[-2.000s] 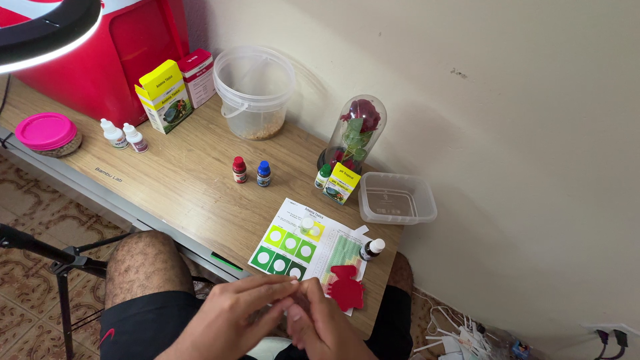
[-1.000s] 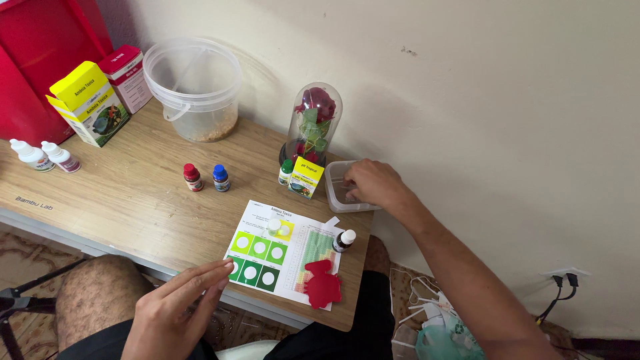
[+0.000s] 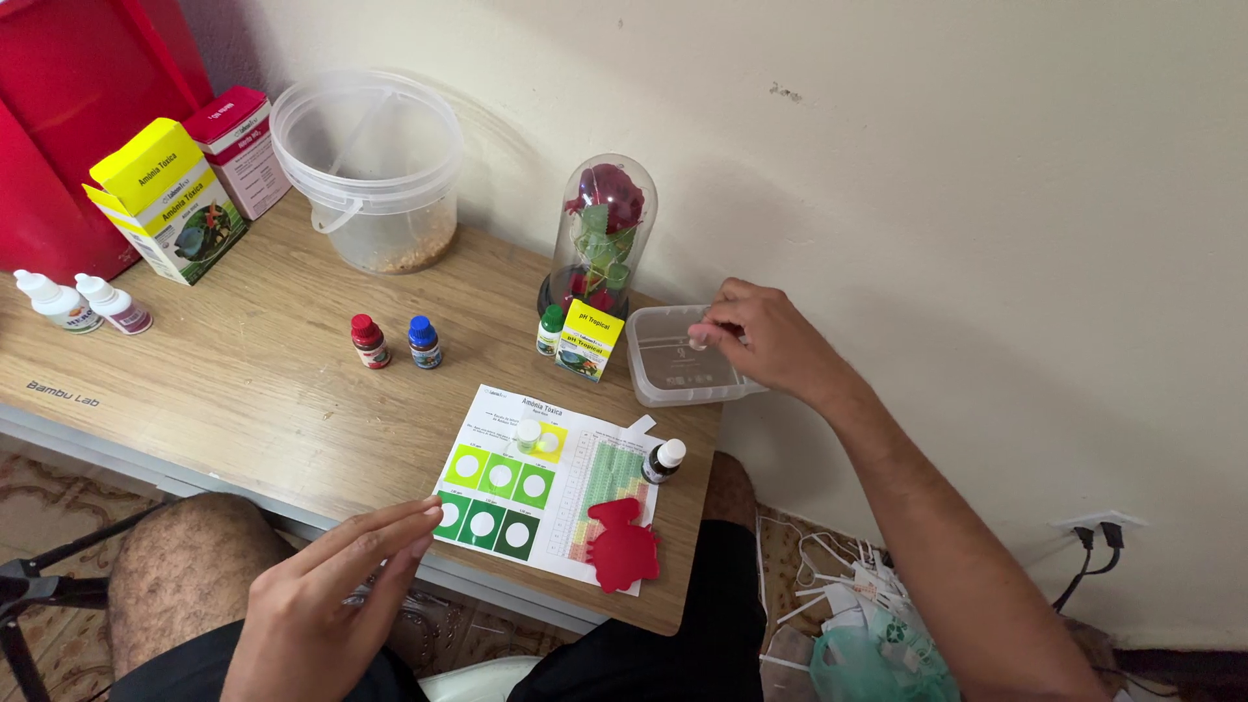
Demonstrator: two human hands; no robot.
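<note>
My right hand (image 3: pixel 756 336) is over the right side of a clear plastic container (image 3: pixel 673 390), its thumb and fingertips pinched around something small and pale that I cannot identify. My left hand (image 3: pixel 341 585) hovers before the table's front edge, fingers together and thumb apart, with nothing visible in it. Beyond its fingertips lies a printed color chart (image 3: pixel 565 468). On the chart stand a small vial with a white cap (image 3: pixel 527 436), a dark bottle with a white cap (image 3: pixel 664 461) and a flat red cutout (image 3: pixel 622 546).
Red-capped (image 3: pixel 370 341) and blue-capped (image 3: pixel 424 342) bottles stand mid-table. Behind are a yellow test box (image 3: pixel 590 341), green-capped bottle (image 3: pixel 549 331), rose under a dome (image 3: pixel 604 229) and clear bucket (image 3: pixel 366 175). Boxes and white bottles (image 3: pixel 63 302) are at left; cables and bags lie on the floor at right.
My hands were together in front of the table two seconds ago. My right hand has since moved to the clear container; it was reaching into it a second ago and is now somewhat raised.
</note>
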